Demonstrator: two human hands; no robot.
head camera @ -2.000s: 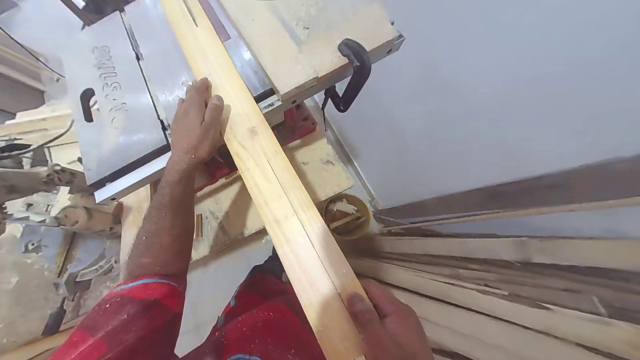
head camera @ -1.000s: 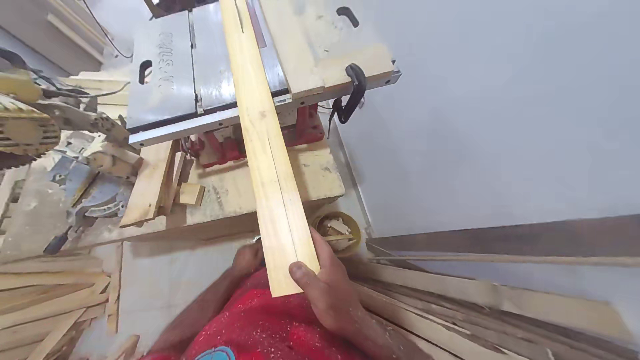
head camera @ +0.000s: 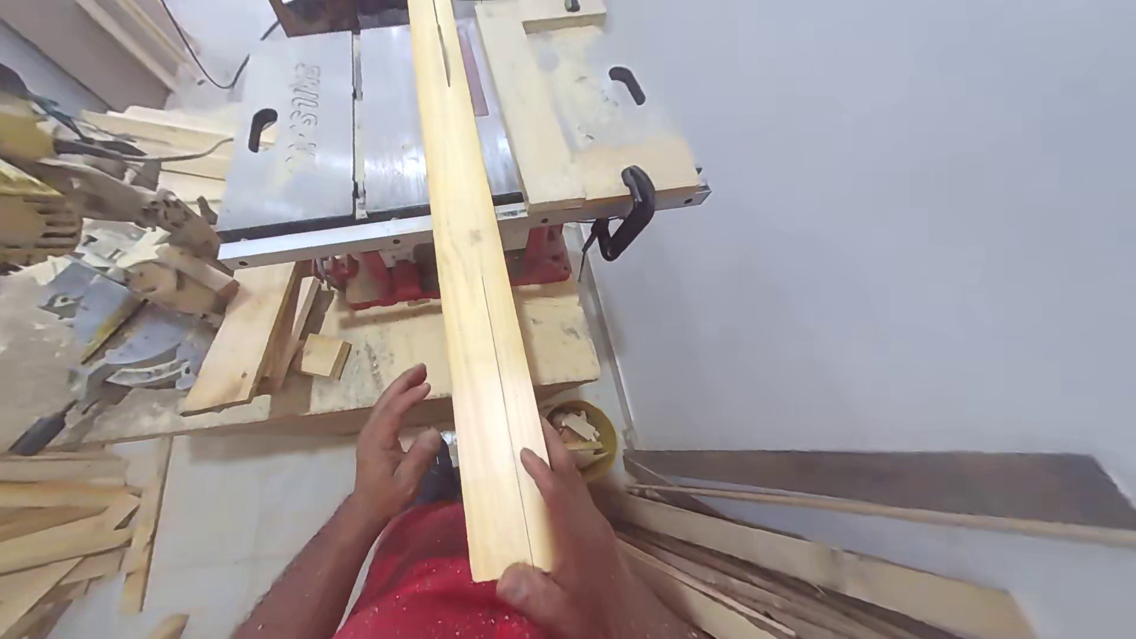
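Observation:
A long pale wooden board (head camera: pixel 484 311), with a dark line along its length, lies across the metal top of a table saw (head camera: pixel 390 115), and its near end sticks out toward my body. My right hand (head camera: pixel 568 532) grips that near end at its right edge, the thumb at the end corner. Left of the board, my left hand (head camera: pixel 390 444) is raised with its fingers apart and holds nothing. A wooden fence board (head camera: pixel 532 115) lies on the saw's right side, with a black clamp (head camera: pixel 632 213) at its front corner.
A miter saw (head camera: pixel 151 293) stands at the left, beside wooden offcuts (head camera: pixel 244 346) on the bench. Wood strips (head camera: pixel 71 515) lie at lower left, and long planks (head camera: pixel 816 559) at lower right. A yellow bucket (head camera: pixel 608 435) with scraps sits on the floor near the board.
Two seconds ago my left hand lay against the board near the saw's edge; it is now back near my body, off the board. My right hand still holds the near end.

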